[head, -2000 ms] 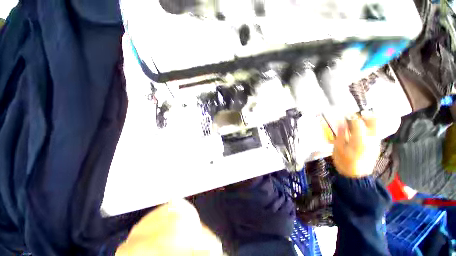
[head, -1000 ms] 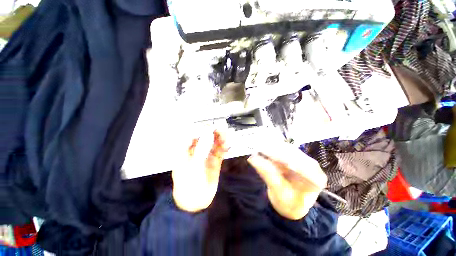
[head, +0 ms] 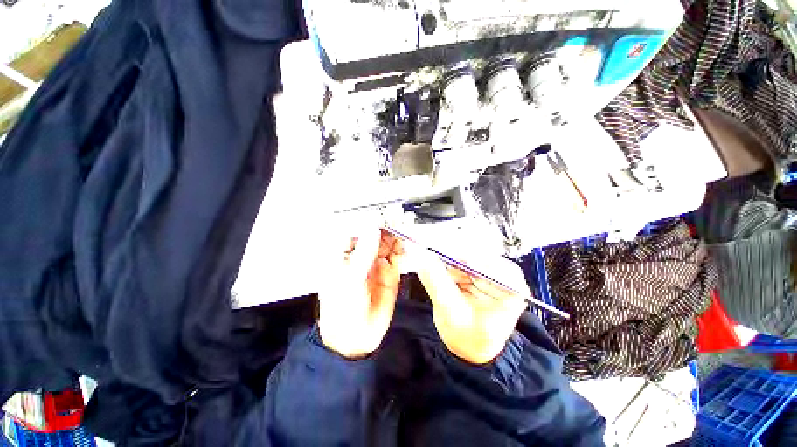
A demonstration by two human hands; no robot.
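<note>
My left hand [head: 360, 292] is palm up at the table's front edge, its fingertips by the thin end of a long slender tool. My right hand [head: 472, 306] lies beside it and holds this tool [head: 476, 272], which slants down to the right past the hand; it looks like tweezers. The overlock machine [head: 516, 30] stands behind, with its front area open and round silvery parts showing. The dark needle area [head: 406, 118] is at its left front. A pale plate [head: 398, 202] lies in front of it. Whether my left fingers pinch anything is too bright to tell.
The navy garment [head: 131, 192] hangs over the table's left side. A thin tool with an orange part [head: 570, 182] lies right of the machine front, beside a dark bundle [head: 502, 196]. Striped fabric [head: 638, 306] fills a blue crate at right. Another blue crate [head: 743, 402] stands lower right.
My right hand has come from the table's right side to the front edge, now with the long tool. My left hand has risen beside it. In the last second the tool has turned into clear view.
</note>
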